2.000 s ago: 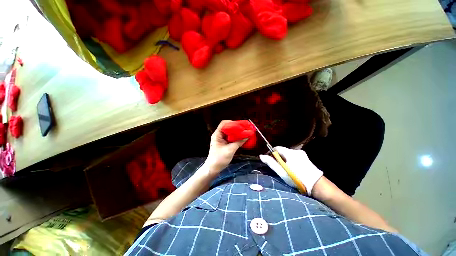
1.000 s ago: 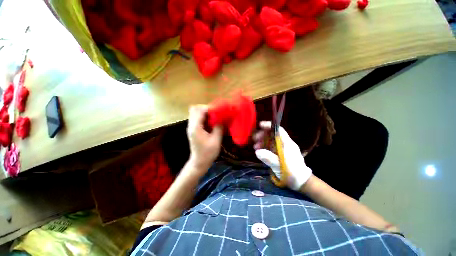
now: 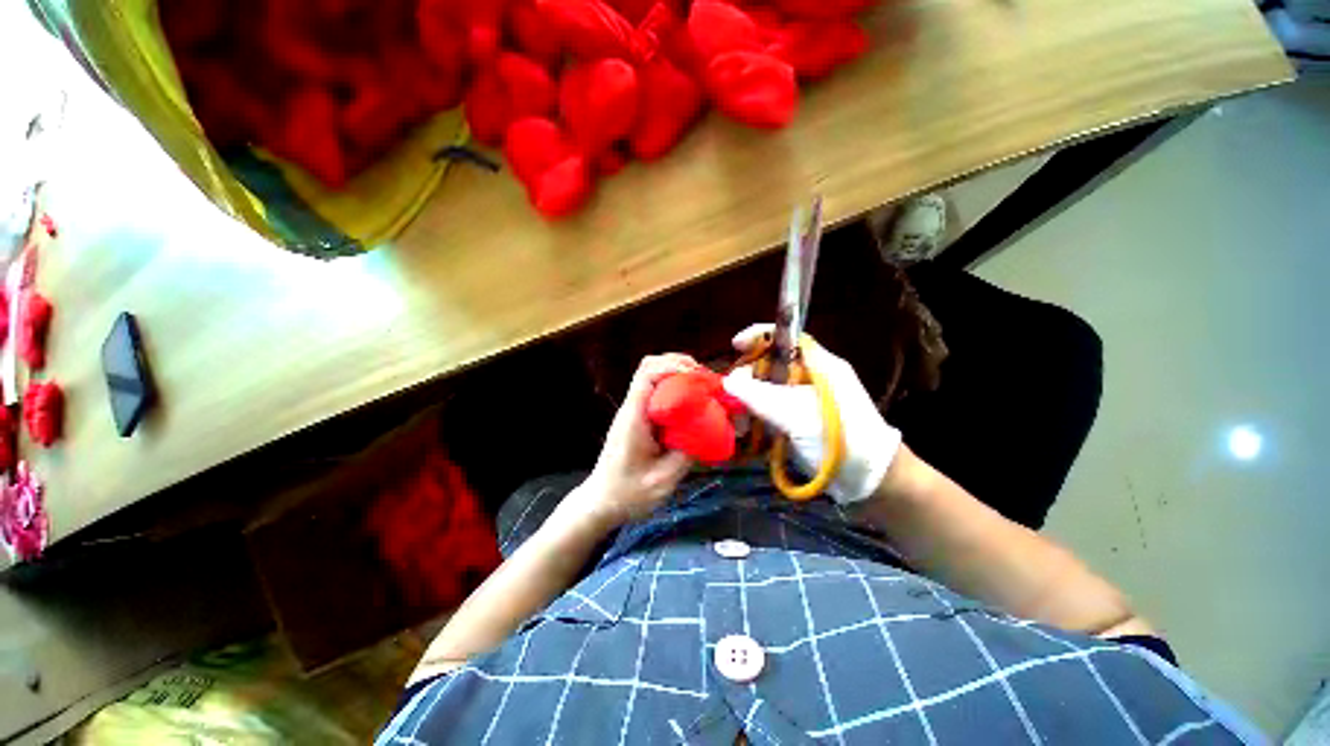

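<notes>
My bare left hand (image 3: 636, 449) holds a red plush piece (image 3: 691, 414) above my lap. My right hand (image 3: 839, 423) wears a white glove and holds the scissors (image 3: 795, 292) by their yellow-orange handles. The silver blades point up toward the table edge, away from the piece, and look nearly closed. The gloved fingertips are at the right side of the red piece; whether they pinch it is hard to tell.
A heap of red plush pieces (image 3: 598, 99) spills from a yellow-green sack (image 3: 241, 197) on the wooden table (image 3: 365, 313). A phone (image 3: 127, 375) and red strung pieces lie left. A dark basket (image 3: 912, 328) is below the edge; a box (image 3: 314, 583) holds red pieces.
The red piece has come back from the table edge to my lap. My hands have moved together, and the scissors have turned in my right hand. The loose piece beside the sack two seconds ago is gone.
</notes>
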